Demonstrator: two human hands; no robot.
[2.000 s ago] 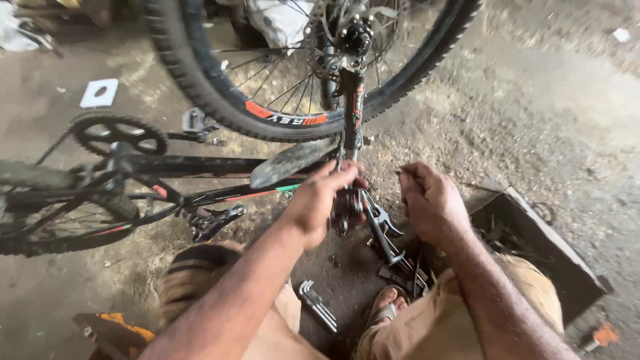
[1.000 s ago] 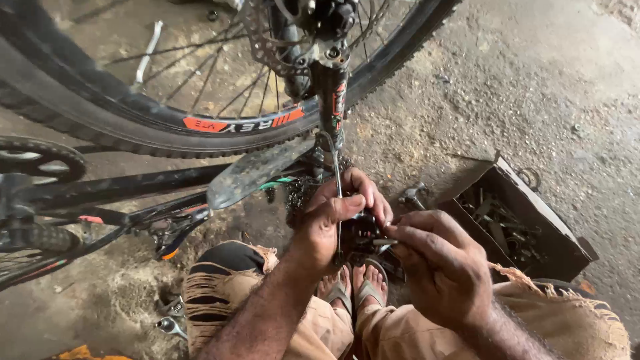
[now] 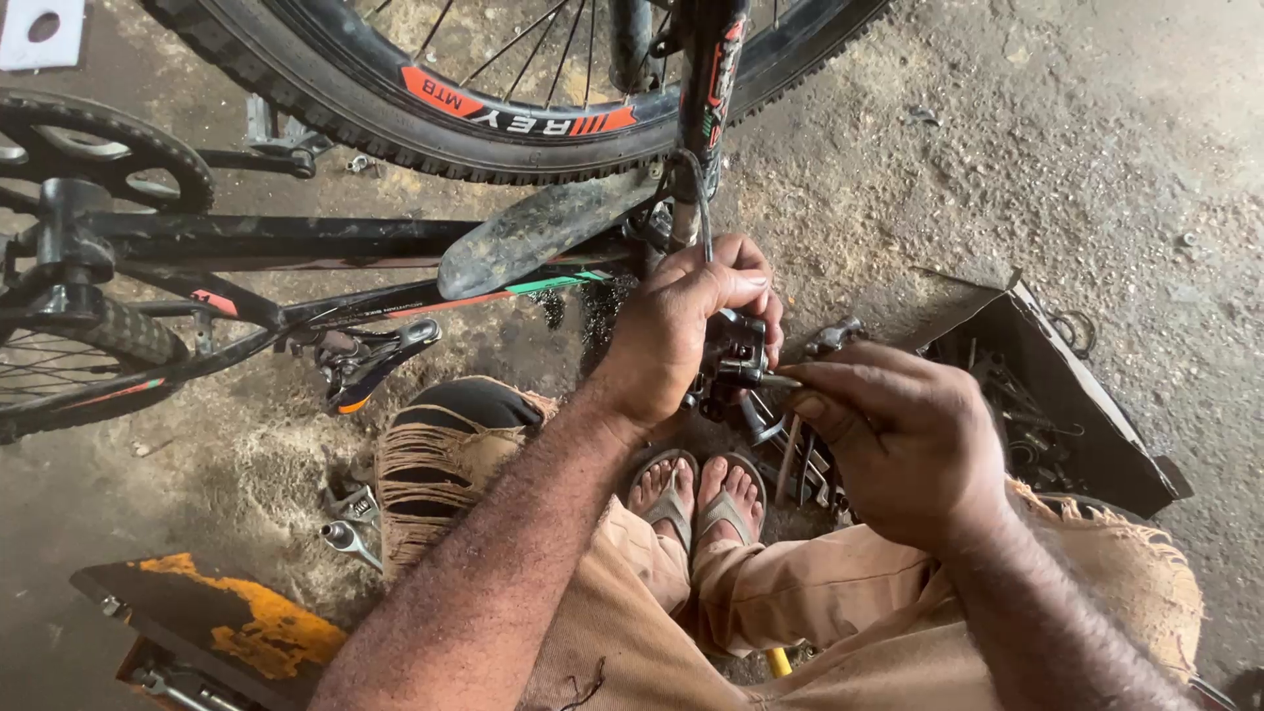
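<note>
My left hand (image 3: 686, 321) holds a black disc brake caliper (image 3: 736, 351) below the fork leg (image 3: 706, 109) of an upturned mountain bike. A grey cable (image 3: 699, 193) loops down from the fork to the fingers of that hand. Thumb and fingers of my right hand (image 3: 889, 425) pinch a small, thin metal piece (image 3: 782, 381) at the caliper's right side; whether it is a bolt or a tool tip I cannot tell. The wheel (image 3: 533, 128) and the black frame (image 3: 296, 242) lie above and to the left of my hands.
At the right, an open box (image 3: 1076, 380) holds loose metal parts. Several tools (image 3: 800, 464) lie between it and my sandalled feet. A wrench (image 3: 351, 538) rests left of my knee, near a worn orange-and-black case (image 3: 237, 612). A pedal (image 3: 281, 138) and crank chainring (image 3: 109, 153) stick out at left.
My right hand was apart from my left two seconds ago; it is now at the caliper in my left hand. The view has shifted.
</note>
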